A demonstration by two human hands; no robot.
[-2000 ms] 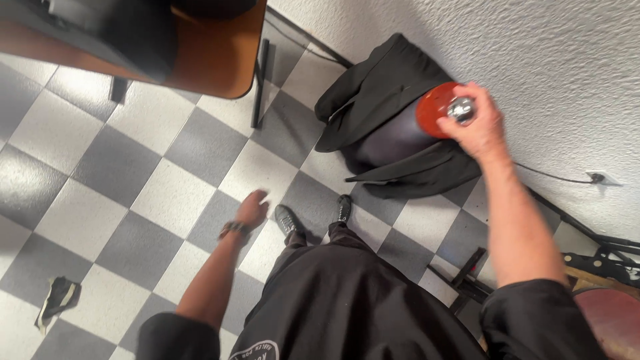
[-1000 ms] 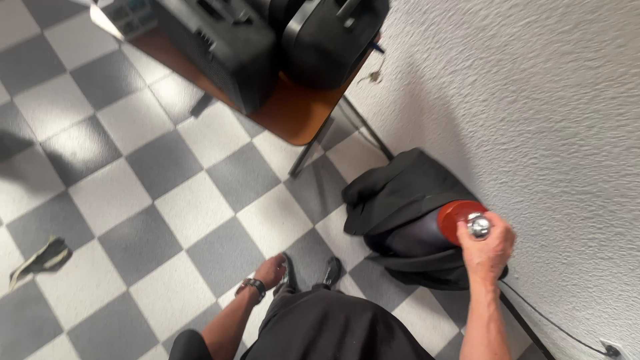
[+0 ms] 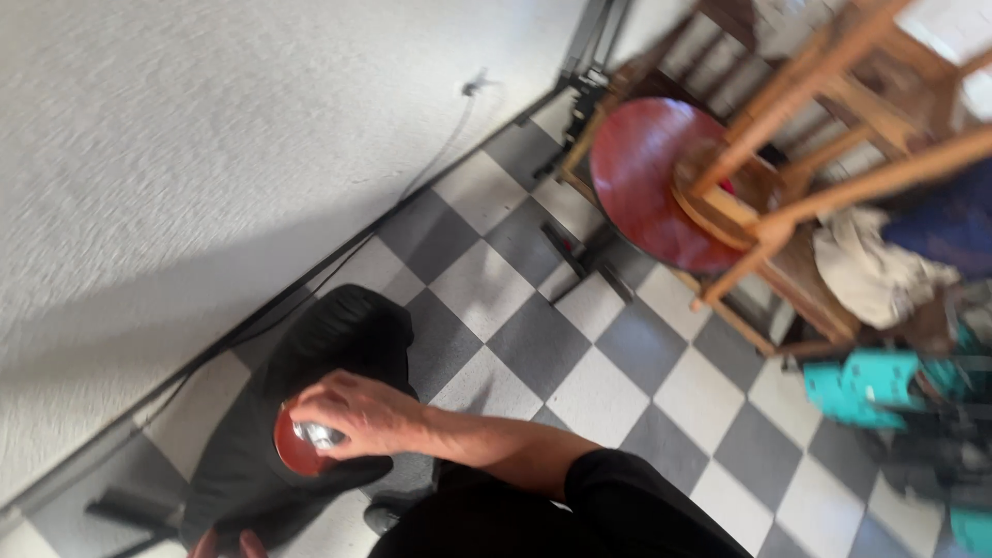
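Observation:
My right hand (image 3: pixel 353 418) is closed around a shiny metal knob (image 3: pixel 316 434) on top of a red round cap (image 3: pixel 298 453). Beneath the cap is a dark, tall form with a black garment (image 3: pixel 341 333) draped around it, standing on the checkered floor by the wall. Only the fingertips of my left hand (image 3: pixel 229 546) show at the bottom edge, close to the dark cloth; what they touch, if anything, cannot be made out. One dark shoe (image 3: pixel 384 515) is partly visible beside the garment.
A textured white wall (image 3: pixel 194 155) runs along the left, with a cord (image 3: pixel 457 139) down to the floor. At right are a round red tabletop (image 3: pixel 651 178), an upturned wooden stool (image 3: pixel 806 178), beige cloth (image 3: pixel 868 263) and turquoise items (image 3: pixel 868 384). Black metal feet (image 3: pixel 589 267) lie low nearby.
The view has swung strongly to the right, bringing the stool and red tabletop into sight. My right hand stays on the metal knob. My left hand is now mostly out of the frame.

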